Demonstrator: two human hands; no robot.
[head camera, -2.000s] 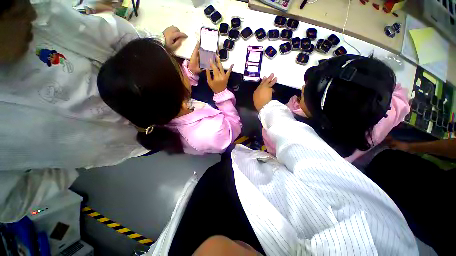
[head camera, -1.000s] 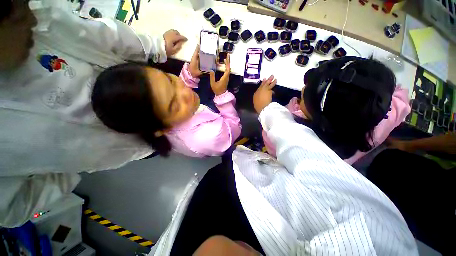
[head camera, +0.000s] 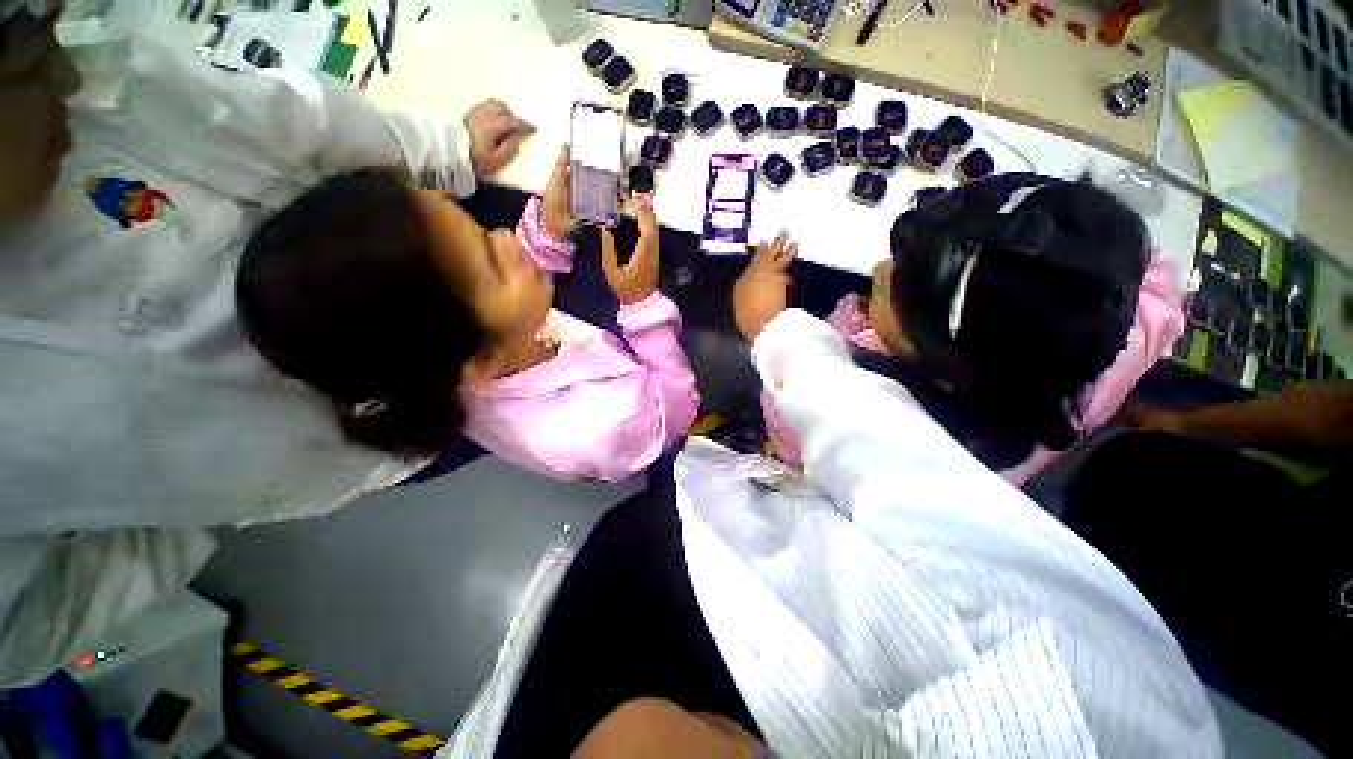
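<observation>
My right hand (head camera: 763, 288), in a white striped sleeve, rests at the bench edge with its fingers slightly apart and holds nothing. Its fingertips are just below a smartphone (head camera: 729, 202) with a white and purple screen, lying on the white bench (head camera: 831, 223). Many small black rounded square devices (head camera: 868, 187) lie scattered behind and right of this phone. A seated person in pink at the left holds another smartphone (head camera: 597, 163) upright, one hand raised beside it. My left hand is not recognisable; a rounded skin-coloured shape at the bottom edge is unclear.
A second seated person (head camera: 1024, 297) with dark hair is close at the right. A standing person in white (head camera: 178, 341) is at the left. Dark units on green trays (head camera: 1246, 304) lie at the bench's right. Yellow-black tape (head camera: 334, 697) marks the grey floor.
The view has shifted slightly, so the bench items sit further left and a little lower. The seated person in pink has turned their head. My right hand stays by the lying phone.
</observation>
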